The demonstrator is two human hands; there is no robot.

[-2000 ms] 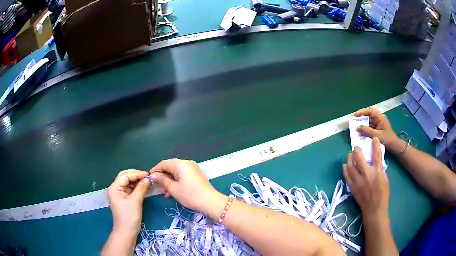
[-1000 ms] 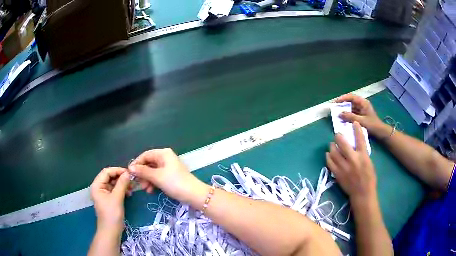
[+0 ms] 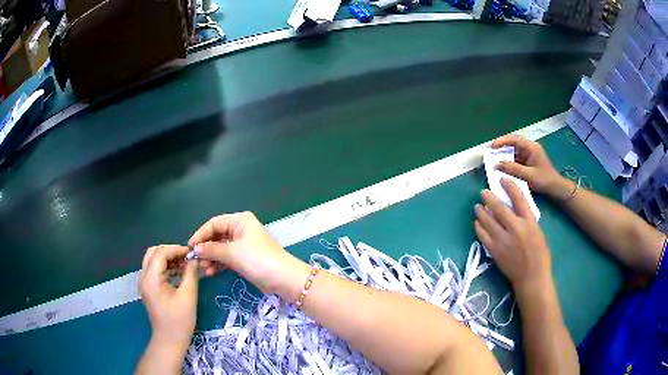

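Observation:
My left hand and my right hand meet over the white edge strip at the lower left. Their fingertips pinch a tiny pale piece, seemingly the end of a wrist strap; most of it is hidden by the fingers. A big tangled pile of white-lilac wrist straps lies on the blue-green worktop below and right of my hands, partly under my right forearm.
A neighbour's two hands at the right hold a folded white leaflet. White boxes are stacked far right. The dark green conveyor crosses ahead. Beyond it are a brown carton and blue and dark gadgets.
The whole view shifted between the first two frames, so the scene now sits farther left and higher. My hands stay together, with small finger movements. The neighbour's fingers moved slightly on the leaflet.

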